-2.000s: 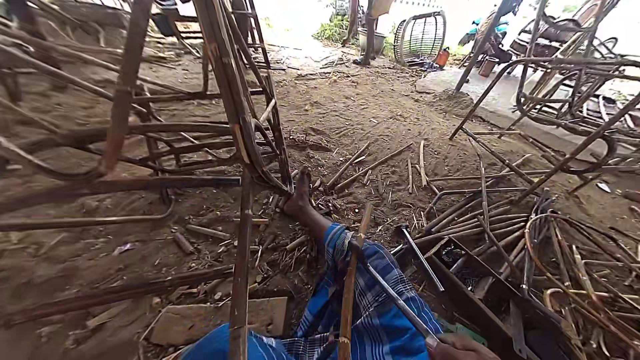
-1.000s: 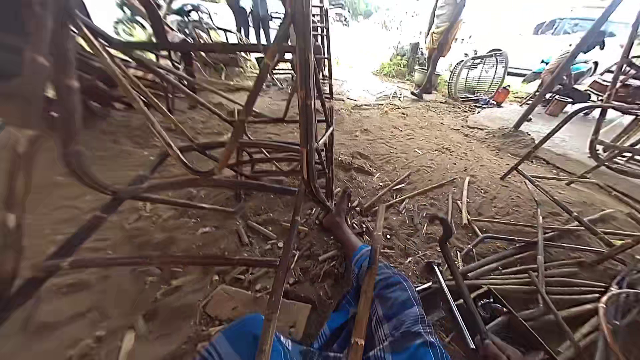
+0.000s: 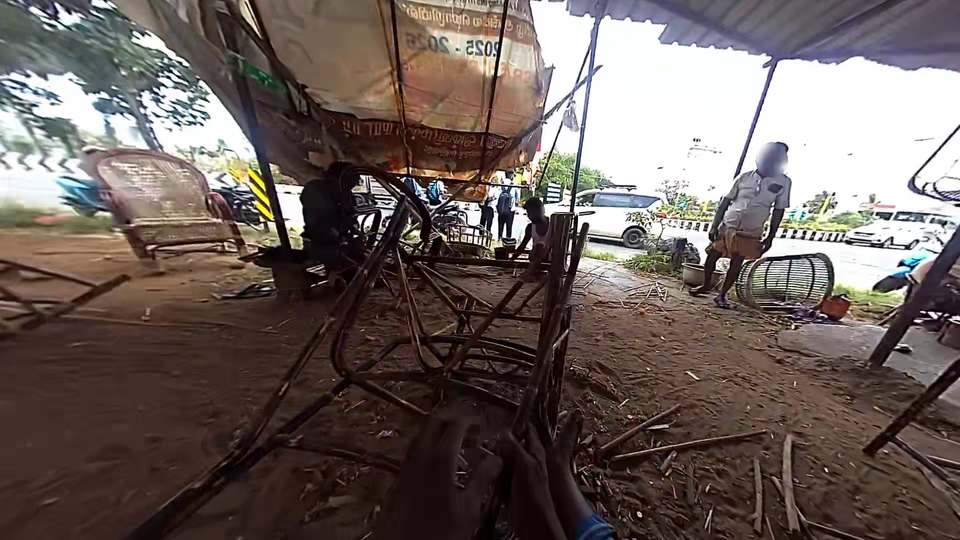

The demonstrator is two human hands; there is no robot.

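A frame of dark bent cane poles (image 3: pixel 551 337) stands on the dirt ground right before me, its curved arm pole (image 3: pixel 337 330) reaching out to the left. My right hand (image 3: pixel 529 469) is at the foot of the upright poles, its fingers against them; shadow hides how firmly they close. Just left of it, low in the view, is my left hand (image 3: pixel 442 476), dark and blurred, near the base of the frame. My bare foot (image 3: pixel 566 446) rests against the poles on the right, with blue cloth (image 3: pixel 596 528) at the leg. No tool can be made out in either hand.
Cut cane pieces (image 3: pixel 686 446) lie to the right. A woven chair (image 3: pixel 161 199) stands back left. A seated person (image 3: pixel 330 217) is behind the frame, another person (image 3: pixel 536 232) crouches farther back, and one (image 3: pixel 750 210) stands by a cane basket frame (image 3: pixel 787 281). Dark poles (image 3: pixel 919 307) edge the right side.
The view has risen and swung left. My right hand, earlier at the lower right on a rod-like tool, is now by the upright poles. My left hand has come into view.
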